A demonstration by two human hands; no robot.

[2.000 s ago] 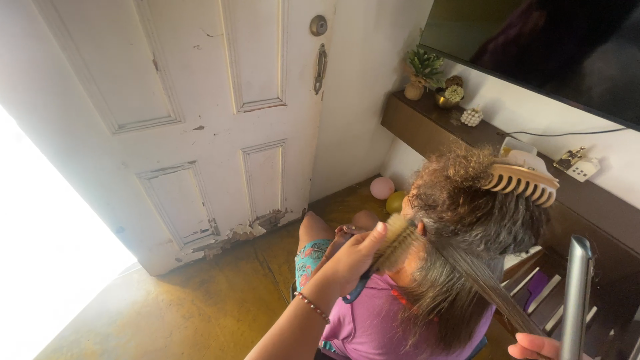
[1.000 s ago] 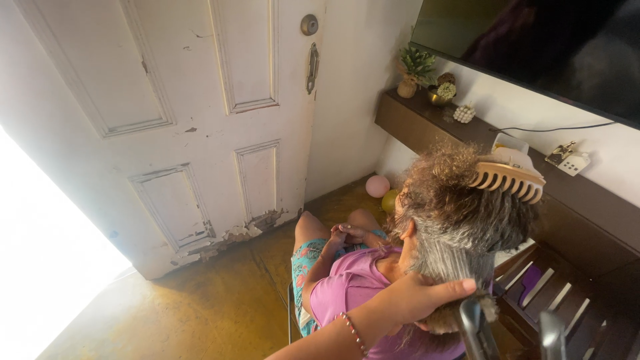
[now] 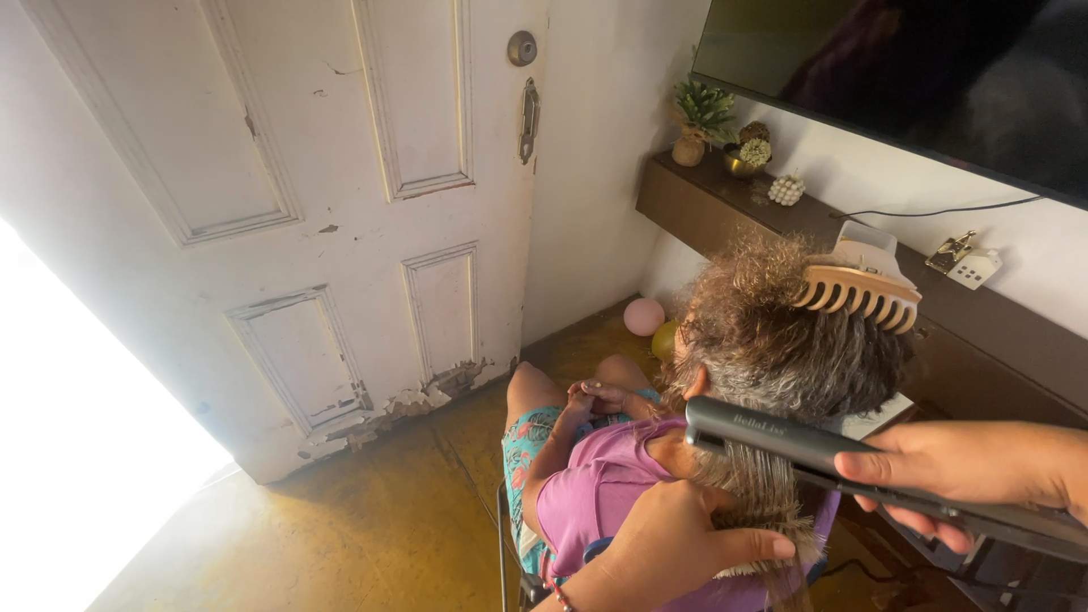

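A seated person in a pink top faces away, with dark and gray hair (image 3: 778, 374) gathered up in a beige claw clip (image 3: 863, 293). My right hand (image 3: 960, 480) grips a dark hair straightener (image 3: 782, 438), its plates across the loose lower hair just below the gathered part. Lower down, my left hand (image 3: 688, 540) is closed on that hair section (image 3: 752, 493), thumb pointing right; pale bristles (image 3: 795, 540), seemingly of a brush, show beside the thumb. The brush's handle is hidden.
A white door (image 3: 382, 229) with peeling paint stands at left. A brown wall shelf (image 3: 705, 204) bears a potted plant (image 3: 701, 119) and small ornaments, below a television (image 3: 918, 76). Balloons (image 3: 643, 316) lie on the floor. A chair frame (image 3: 502, 544) shows under the person.
The straightener was right of the hair one second ago and now lies across it. My left hand, earlier out to the left beside the head, is now low on the hair.
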